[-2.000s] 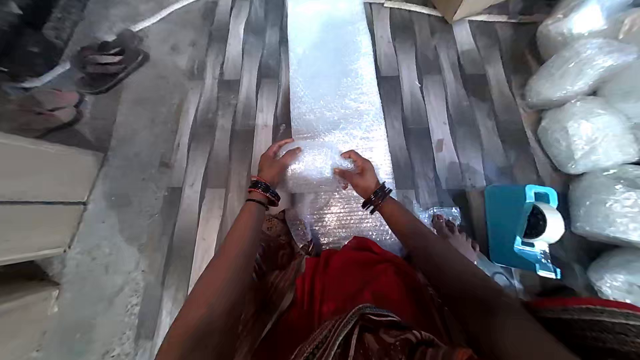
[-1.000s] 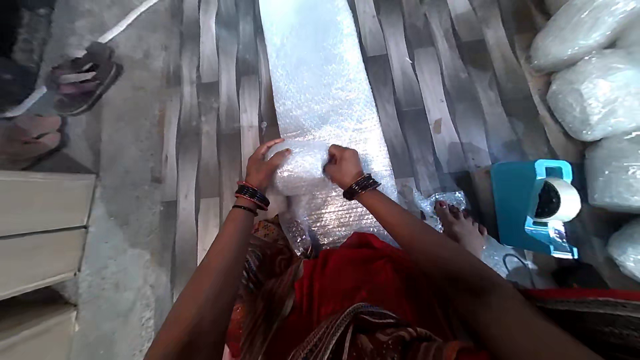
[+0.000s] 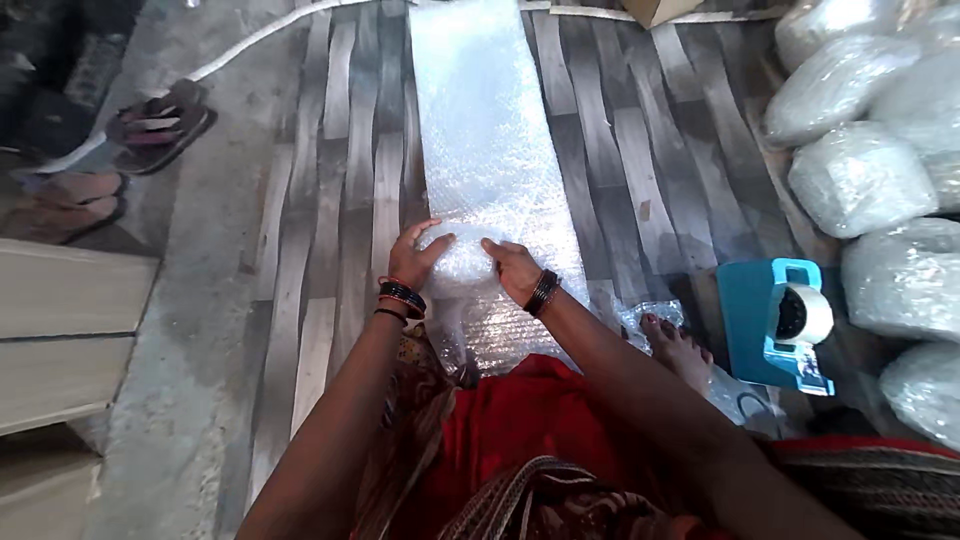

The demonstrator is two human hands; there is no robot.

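A long strip of bubble wrap (image 3: 487, 127) lies on the floor, running away from my lap. On its near part rests a bubble-wrapped bundle (image 3: 461, 259), whose contents are hidden. My left hand (image 3: 417, 255) grips the bundle's left end, thumb on top. At the right end, my right hand (image 3: 514, 268) holds it with the thumb on top and the fingers bent. Both wrists carry bangles.
Right of my bare foot stands a blue tape dispenser (image 3: 750, 322) with a roll of clear tape (image 3: 814, 315). Several wrapped bundles (image 3: 862, 180) line the right side. Sandals (image 3: 161, 127) and pale drawers (image 3: 67, 300) are at the left. A cardboard box (image 3: 660, 9) shows at the top.
One second ago my right hand was closed more tightly at the bundle's right end; now its thumb lies extended on top. The view has shifted somewhat.
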